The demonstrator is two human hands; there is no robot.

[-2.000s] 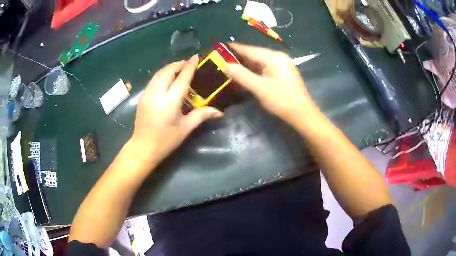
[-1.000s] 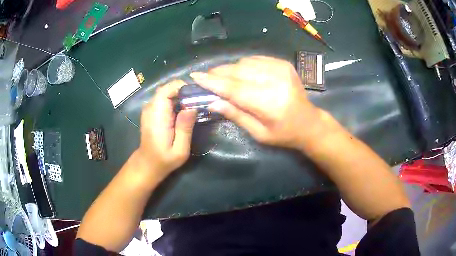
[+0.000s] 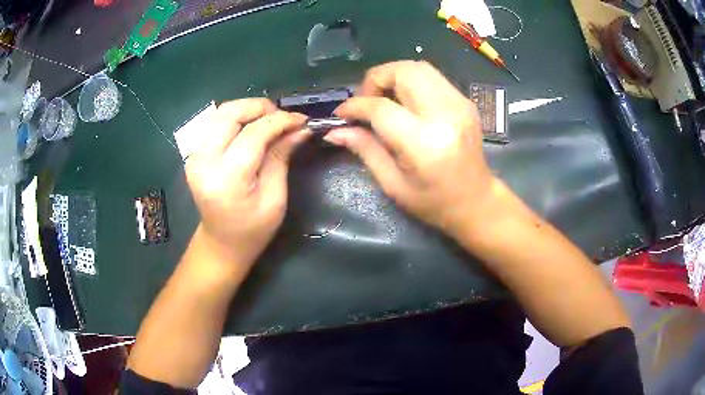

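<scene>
My left hand point(image 3: 240, 166) and my right hand point(image 3: 421, 139) hold a small dark phone point(image 3: 315, 98) between their fingertips, at the upper middle of the mat. A dark flat edge of it shows at the back, and a thin silvery edge lies between the fingers. The fingers hide most of it, so its face cannot be told. A white loose LCD screen point(image 3: 195, 129) lies partly behind my left hand. A dark battery with a printed label point(image 3: 490, 113) lies just right of my right hand.
A second dark battery point(image 3: 151, 217) lies left. Clear cups point(image 3: 100, 99) and a green circuit board point(image 3: 151, 27) are upper left. A transparent piece point(image 3: 333, 42) is at top centre. An orange-yellow screwdriver point(image 3: 481, 43) and white pointed strip point(image 3: 536, 103) lie right.
The yellow frame and red part seen earlier no longer show. The held phone has been turned edge-on, and both hands now pinch its near edge. The right battery, absent at first, lies beside my right hand.
</scene>
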